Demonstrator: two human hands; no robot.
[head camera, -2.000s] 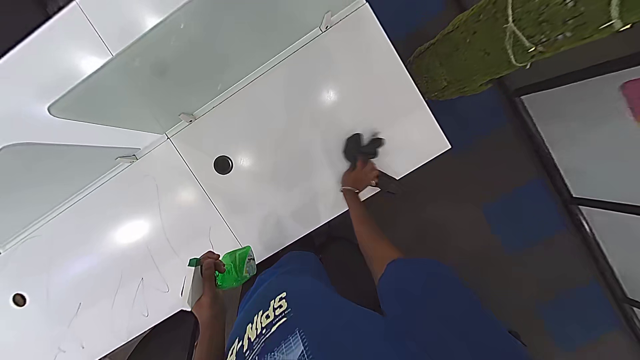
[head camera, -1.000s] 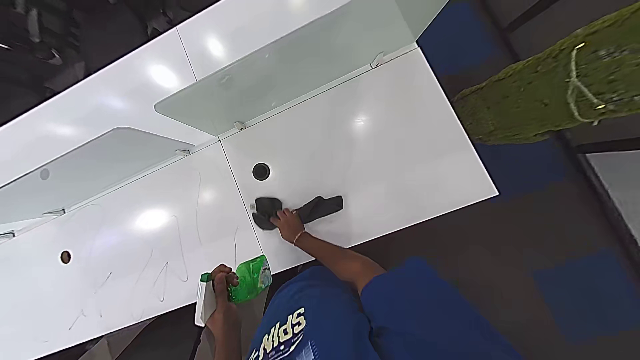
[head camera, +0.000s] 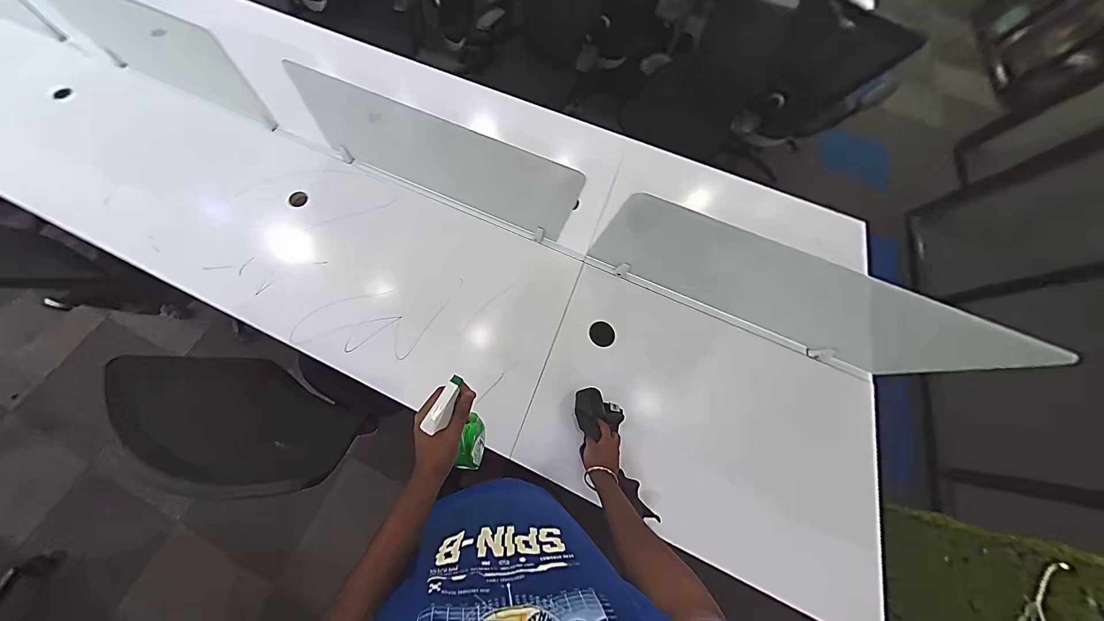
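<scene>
My left hand (head camera: 442, 431) grips the white trigger head of a green spray bottle (head camera: 470, 442) at the near edge of the white desk (head camera: 733, 466). Scribbled dark lines (head camera: 379, 323) mark the desktop beyond and left of it. My right hand (head camera: 602, 446) presses on a black cloth (head camera: 590, 411), just right of the seam between two desktop panels. Part of the cloth trails under my wrist toward the desk edge. A round cable hole (head camera: 602, 334) lies beyond this hand.
Frosted glass dividers (head camera: 742, 280) stand along the desk's middle, one jutting past its right end. A black chair (head camera: 233, 420) is at the lower left. A green mossy-looking object (head camera: 975, 565) lies at the lower right. Dark chairs and clutter show behind the desk.
My right hand and the cloth moved left across the desktop between the two earlier frames, and stay near the seam now. The bottle remains in my left hand. The view has swung leftward.
</scene>
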